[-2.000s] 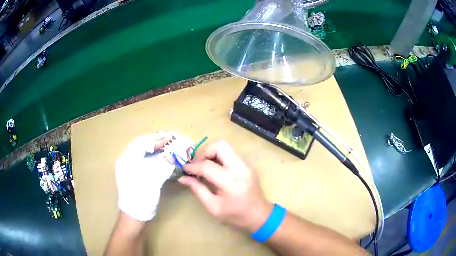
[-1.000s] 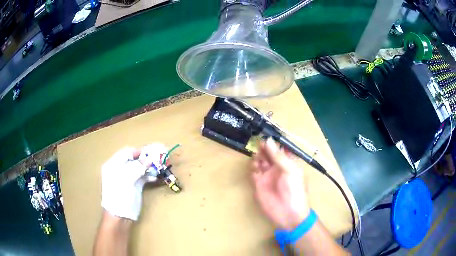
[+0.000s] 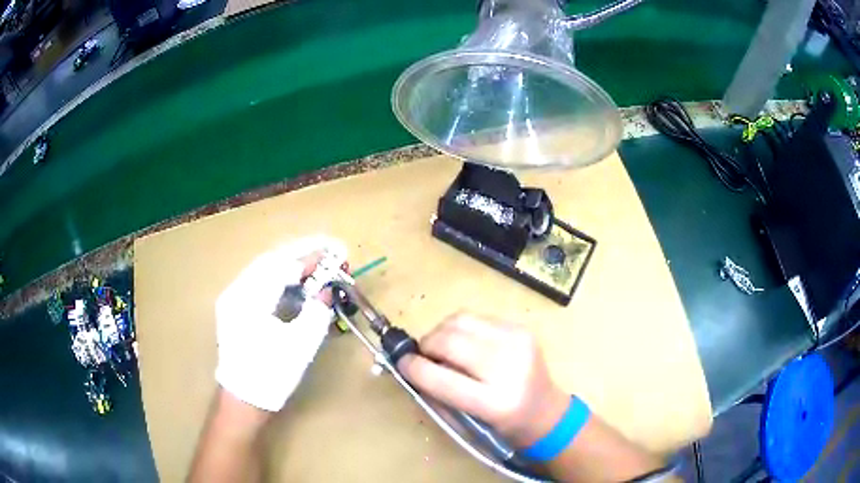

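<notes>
My left hand (image 3: 269, 321), in a white glove, holds a small wired assembly (image 3: 325, 274) with white and dark parts above the tan board. A green wire (image 3: 371, 265) sticks out of it to the right. My bare right hand (image 3: 486, 375), with a blue wristband, grips the soldering iron (image 3: 399, 345). The iron's metal end points up-left at the assembly, with a pale tube running alongside. The exact tip contact is too small to tell. The black iron stand (image 3: 486, 215) holds no iron.
A clear fume hood (image 3: 509, 108) hangs above the stand. A pile of assemblies (image 3: 99, 335) lies left of the tan board (image 3: 217, 217). The green conveyor (image 3: 311, 104) runs behind. At right are a black box (image 3: 818, 222), coiled cable (image 3: 693, 141), wire bundle (image 3: 740, 275) and blue stool (image 3: 798, 415).
My right hand let go of the blue wire, reached to the stand, took the soldering iron and brought it to the assembly. My left hand still holds the assembly. The camera view shifted.
</notes>
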